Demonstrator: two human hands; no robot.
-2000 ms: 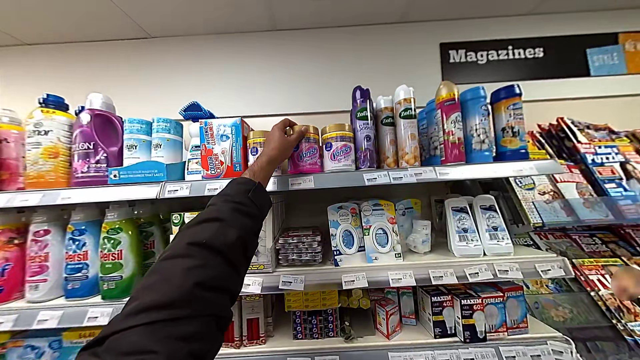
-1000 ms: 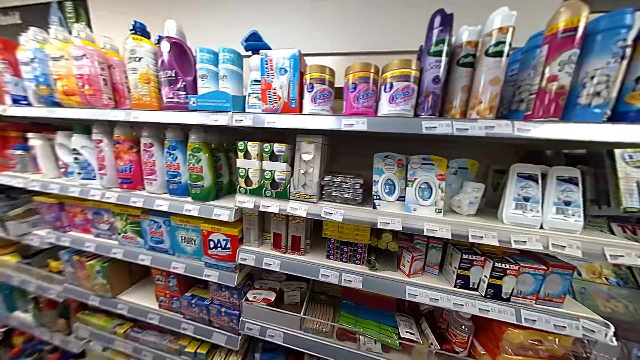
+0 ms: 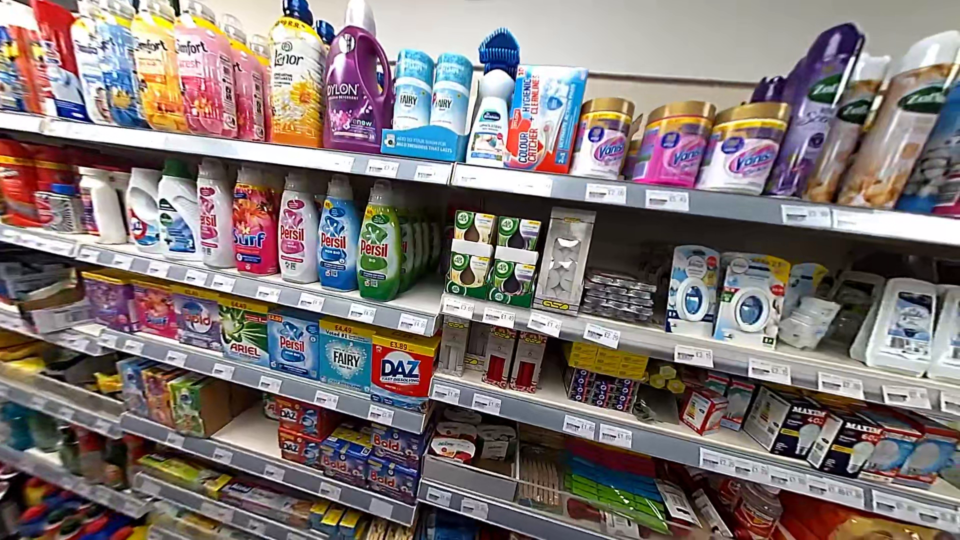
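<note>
Neither of my hands shows in the head view now. On the top shelf stand a white Vanish tub (image 3: 602, 139), a pink Vanish tub (image 3: 674, 144) and another white Vanish tub (image 3: 745, 148), all with gold lids. Left of them are a Colour Catcher box (image 3: 546, 116), a white bottle with a blue brush cap (image 3: 491, 120), Fairy bottles (image 3: 412, 94) in a blue tray and a purple Dylon detergent bottle (image 3: 356, 82). Purple and white aerosol cans (image 3: 817, 105) stand to the right.
Below are Persil bottles (image 3: 379, 244), a Daz box (image 3: 403, 371), air freshener packs (image 3: 750, 300), light bulb boxes (image 3: 787, 424) and a box of small packs (image 3: 469, 465). Grey shelf edges (image 3: 487, 178) with price labels run across. More shelves recede at the left.
Two seconds ago a hand in a black sleeve was at the gold-lidded tubs; it has left the view. The view has swung left and down to the lower shelves.
</note>
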